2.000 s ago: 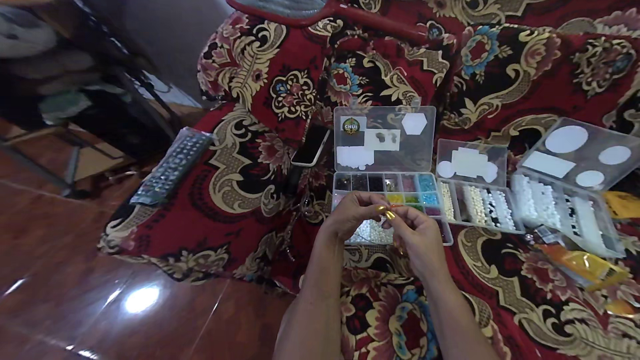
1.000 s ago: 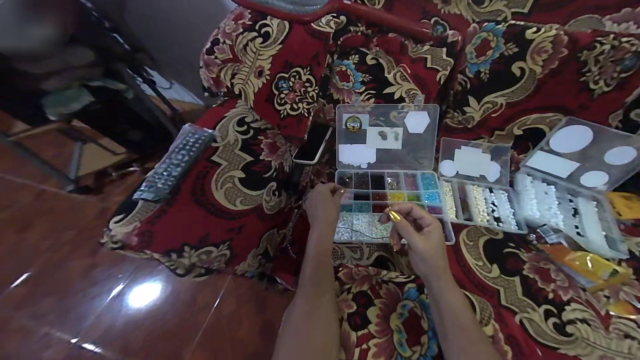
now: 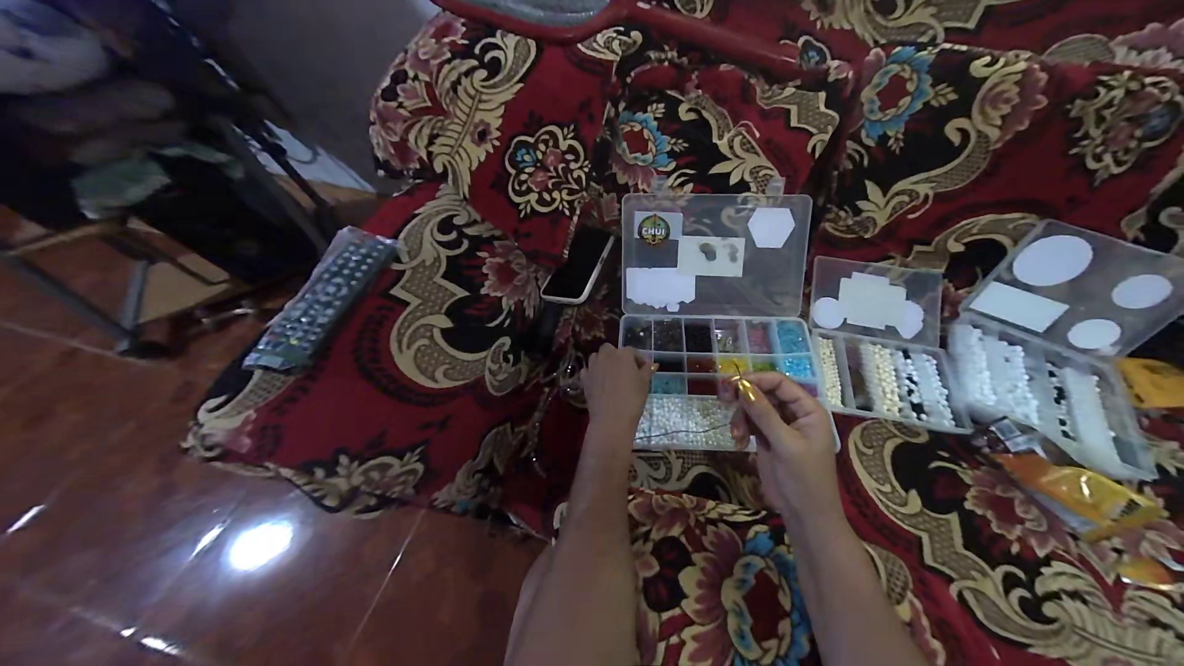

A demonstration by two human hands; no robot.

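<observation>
A clear plastic bead box (image 3: 827, 442) with beads sorted by colour lies open on a patterned red cloth. At the box's left side is my left hand (image 3: 617, 384), its fingertips over the edge of the dark-bead compartments; whether they hold anything is hidden. My right hand (image 3: 782, 407) is above the box's right half, with thumb and forefinger pinched on a thin dark cord (image 3: 684, 433). The cord's loose length runs left across the white beads (image 3: 675, 416). A gold-coloured glint shows at the right fingertips.
Two more open bead boxes (image 3: 893, 414) (image 3: 1101, 453) lie to the right, beside a yellow packet (image 3: 1082, 495). A smartphone (image 3: 578, 266) lies left of the bead box's lid. A bagged pack of small round items (image 3: 319, 301) rests at the cloth's left edge, above a tiled floor (image 3: 231, 490).
Two seconds ago both hands were together over the box. My left hand has since moved left to the box's edge, while my right hand has stayed over the right half.
</observation>
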